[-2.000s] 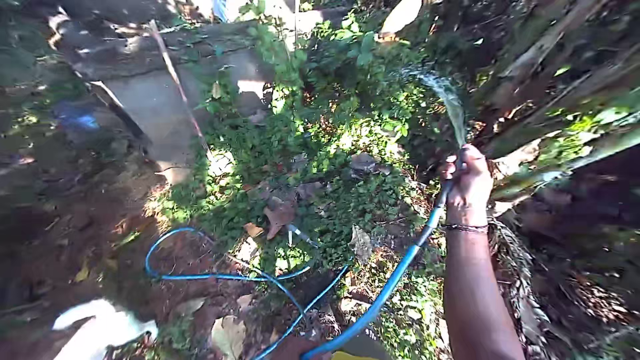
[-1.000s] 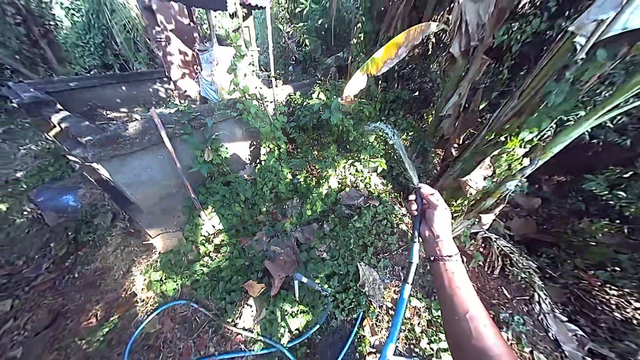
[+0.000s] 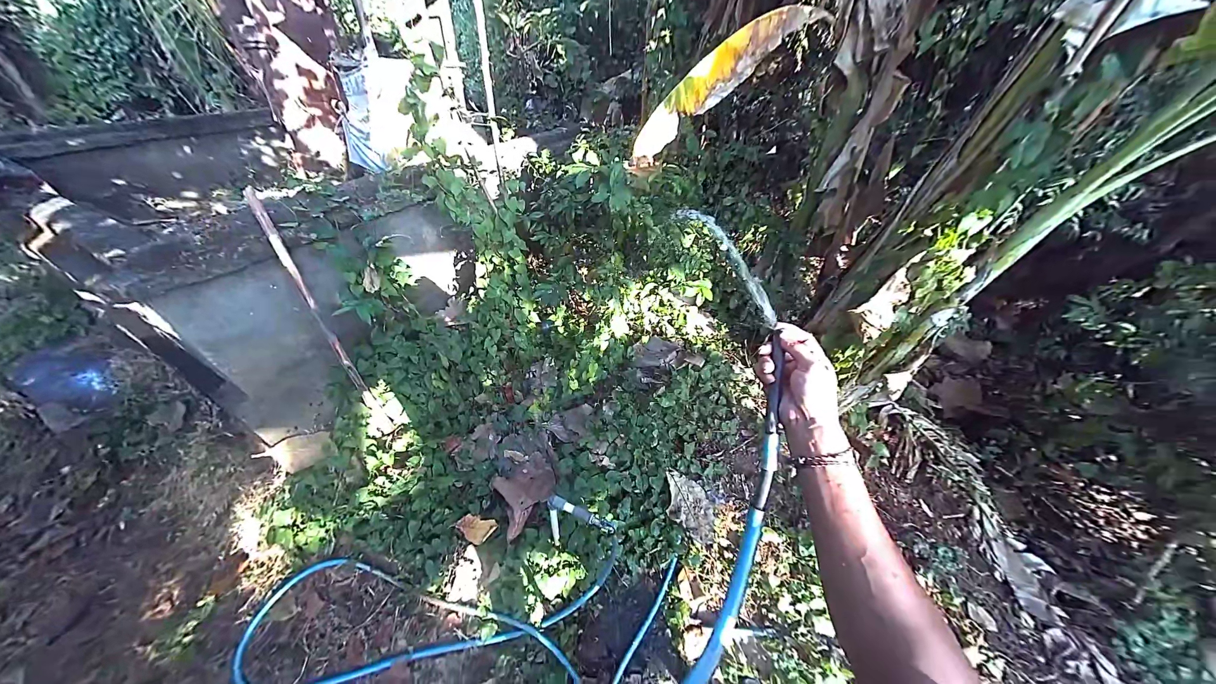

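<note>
My right hand, with a dark bracelet at the wrist, is closed around the black end section of a blue garden hose. The hose end points up, and a stream of water arcs from it up and to the left over green ground plants. Below the hand the hose runs down to the bottom edge. More blue hose lies looped on the ground at the lower left, joined to a grey pipe fitting beside a dry brown leaf. My left hand is out of view.
A low concrete wall with a leaning stick stands at the left. Banana plant stems rise at the right, and a yellowing banana leaf hangs at the top. A bluish object lies at the far left.
The view has tilted up, showing more of the background. A white animal-like shape at the lower left two seconds ago is out of view. The right hand keeps hold of the hose, and water still flows.
</note>
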